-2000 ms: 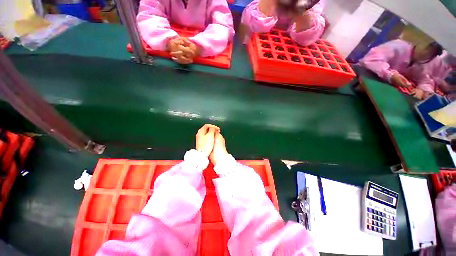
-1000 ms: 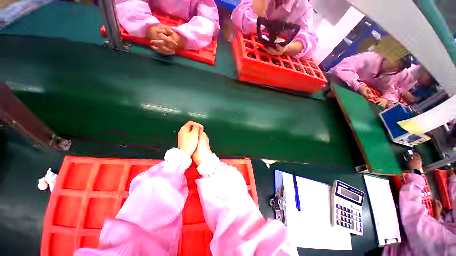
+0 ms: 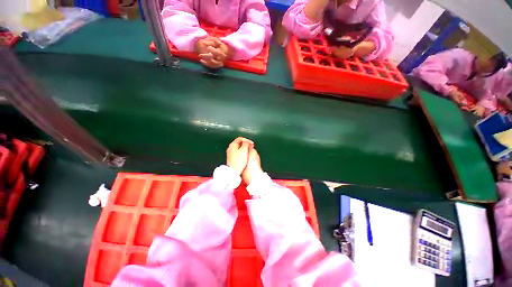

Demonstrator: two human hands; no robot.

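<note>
My left hand (image 3: 238, 156) and my right hand (image 3: 253, 161) are pressed together at the near edge of the green belt, just beyond the tray. No object shows between them; the inner fingers are hidden. My forearms in pink striped sleeves lie over the red compartment tray (image 3: 135, 209). The tray pockets that show hold nothing; the sleeves hide the others.
A crumpled white scrap (image 3: 100, 195) lies left of the tray. A clipboard (image 3: 382, 241) with a blue pen (image 3: 368, 223) and a calculator (image 3: 433, 241) lie right. Across the belt (image 3: 224, 120), one person has clasped hands; another handles a black item above a deep red tray stack (image 3: 348, 84).
The view swung left and back, so the scene shifted left and then right. My hands stay together. The person across has lowered a black item onto the tray stack.
</note>
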